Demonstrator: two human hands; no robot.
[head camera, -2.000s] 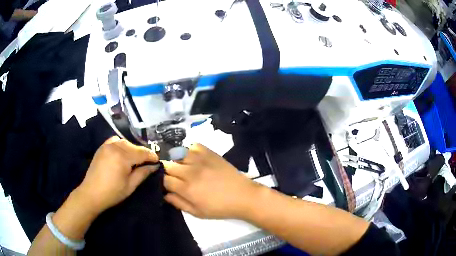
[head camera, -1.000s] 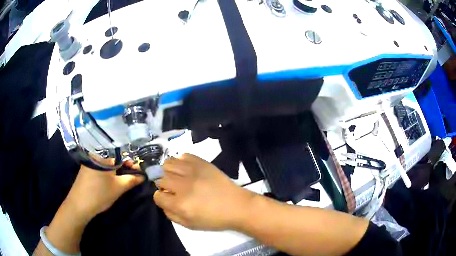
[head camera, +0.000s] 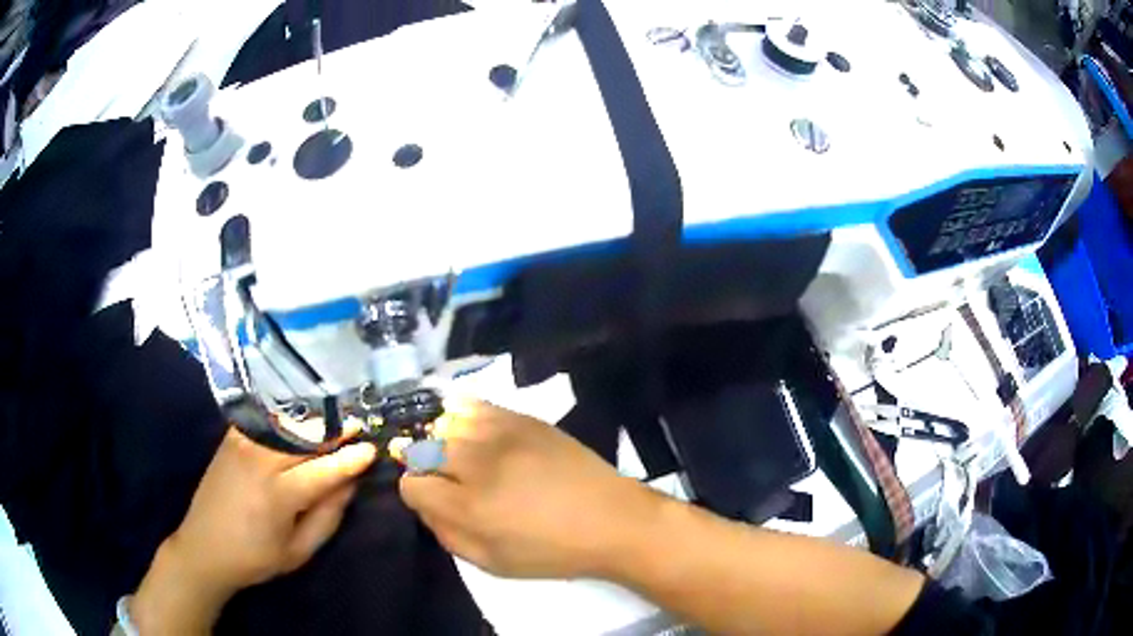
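Black garment cloth (head camera: 93, 373) lies left of the sewing machine and hangs down in front between my wrists. The white sewing machine head (head camera: 497, 162) has a blue stripe. My left hand (head camera: 280, 497) is under the left end of the head, thumb and index finger pinching the black cloth edge. My right hand (head camera: 509, 485) is just right of the needle area, fingers bent at the cloth edge beside a small grey-white knob (head camera: 424, 456). The needle and the fingertips' exact contact are partly hidden by metal parts and blur.
A dark flat rectangular object (head camera: 746, 447) and black scraps lie under the arm. A checked strip (head camera: 880, 466) and a slim metal tool (head camera: 913, 422) lie at right. A control panel (head camera: 988, 221) is on the head. A clear plastic bag (head camera: 1000, 559) and blue bin (head camera: 1100, 280) are at far right.
Since two seconds ago, the view has shifted, so the head's left end sits further left and lower. Both hands remain at the needle area; my left hand's fingertips are now slightly apart from my right hand's.
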